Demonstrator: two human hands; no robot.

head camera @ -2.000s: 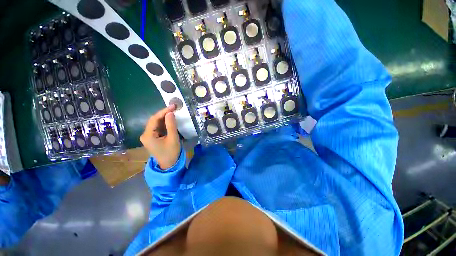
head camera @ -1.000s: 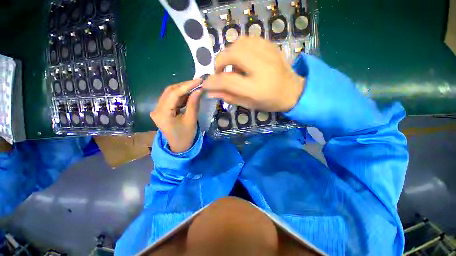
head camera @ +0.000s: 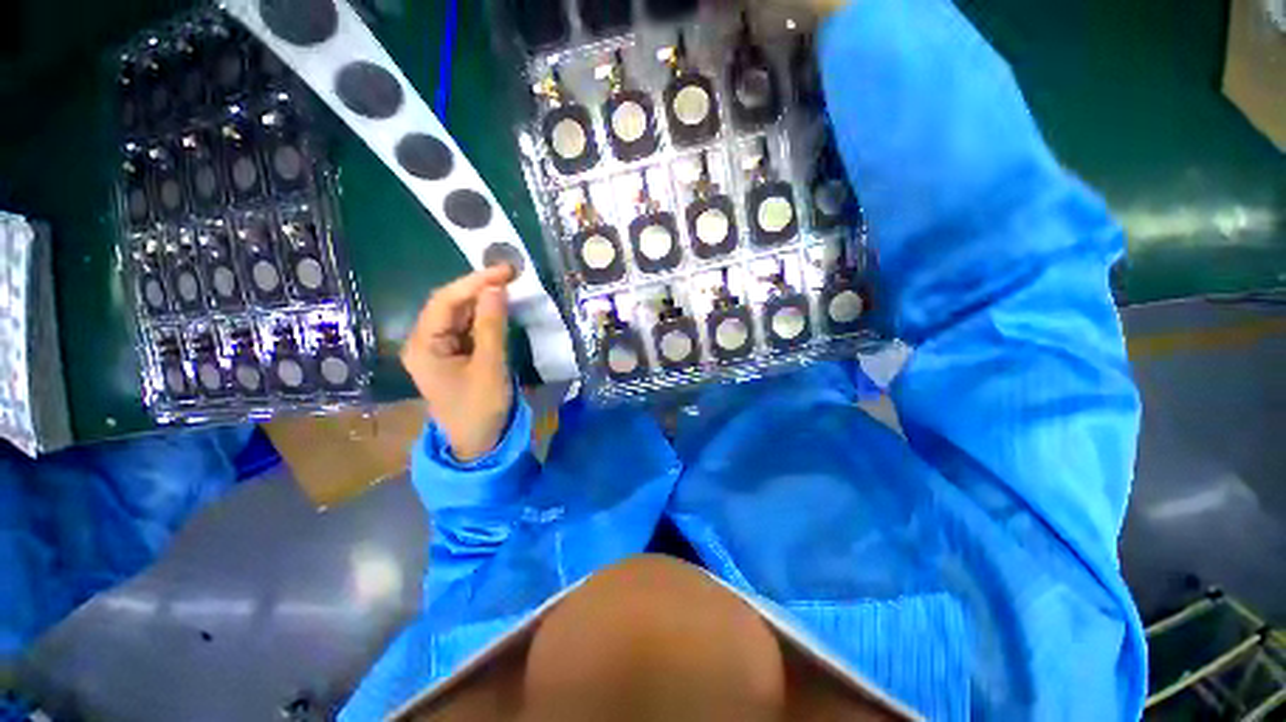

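My left hand [head camera: 467, 353] pinches a white release liner strip [head camera: 405, 109] with one row of dark round pads. The strip runs up to the top left; its pale end hangs below my fingers. A clear blister tray [head camera: 717, 370] of black modules [head camera: 656, 240] lies to the right of the strip; many modules have pale circles. My right hand [head camera: 793, 11] is at the top edge, over the tray's upper part, mostly cut off and blurred; its sleeve covers the tray's right side. I cannot tell what it holds.
A second filled blister tray [head camera: 257, 405] lies at left on the green mat [head camera: 409, 303]. A white stack [head camera: 31, 339] is at the far left. Brown cardboard [head camera: 346, 449] is below the bench edge, more [head camera: 1255, 68] at top right. Another person's blue sleeve [head camera: 113, 522] is at lower left.
One second ago both hands met at the strip. Since then my right hand has moved up over the tray; my left hand still holds the strip, slightly further left in view.
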